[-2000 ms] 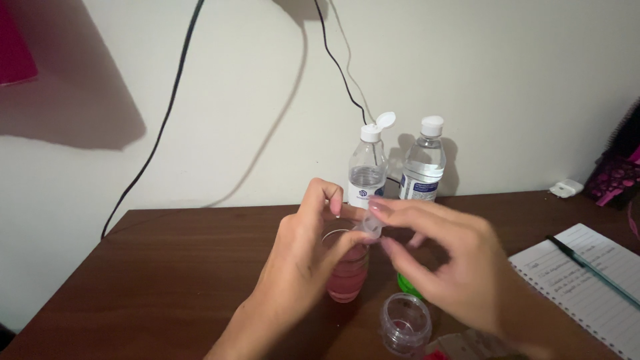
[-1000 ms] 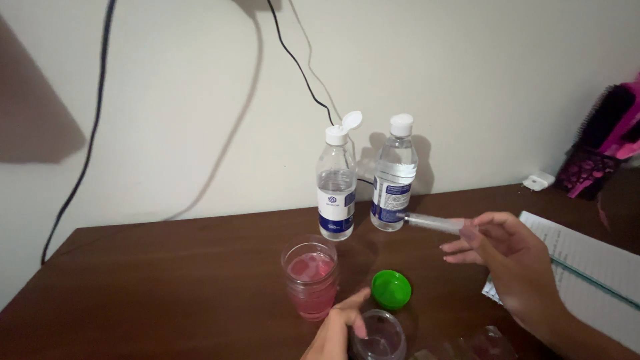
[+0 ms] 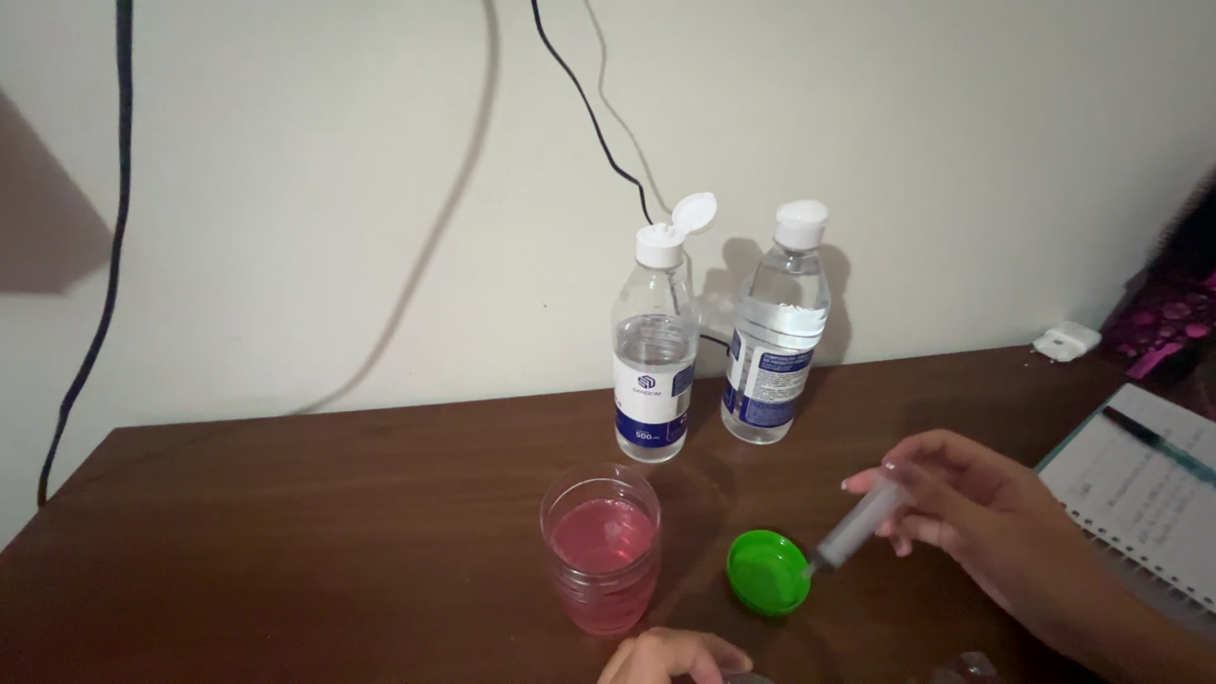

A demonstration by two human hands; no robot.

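Note:
My right hand [image 3: 978, 522] holds a clear plastic syringe [image 3: 863, 521] by its upper end. The syringe slants down to the left, its tip at the right rim of a small green lid [image 3: 768, 573]. At the bottom edge, my left hand [image 3: 670, 657] is partly cut off, its fingers at a clear container [image 3: 746, 678] of which only a sliver shows. A clear cup of pink liquid [image 3: 605, 560] stands just beyond my left hand. Behind it are a clear bottle with its flip cap raised [image 3: 653, 380] and a second clear bottle with a closed white cap [image 3: 774, 351].
A spiral notebook [image 3: 1154, 484] with handwriting and a pen [image 3: 1159, 442] on it lies at the right. Near the wall are a white plug adapter [image 3: 1066, 341] and a pink and black item [image 3: 1164, 313]. A black cable [image 3: 119, 218] hangs at the left.
Two seconds ago both hands were together over the cup; they are now apart. Since one second ago, the syringe has swung from pointing at the right bottle down to the green lid.

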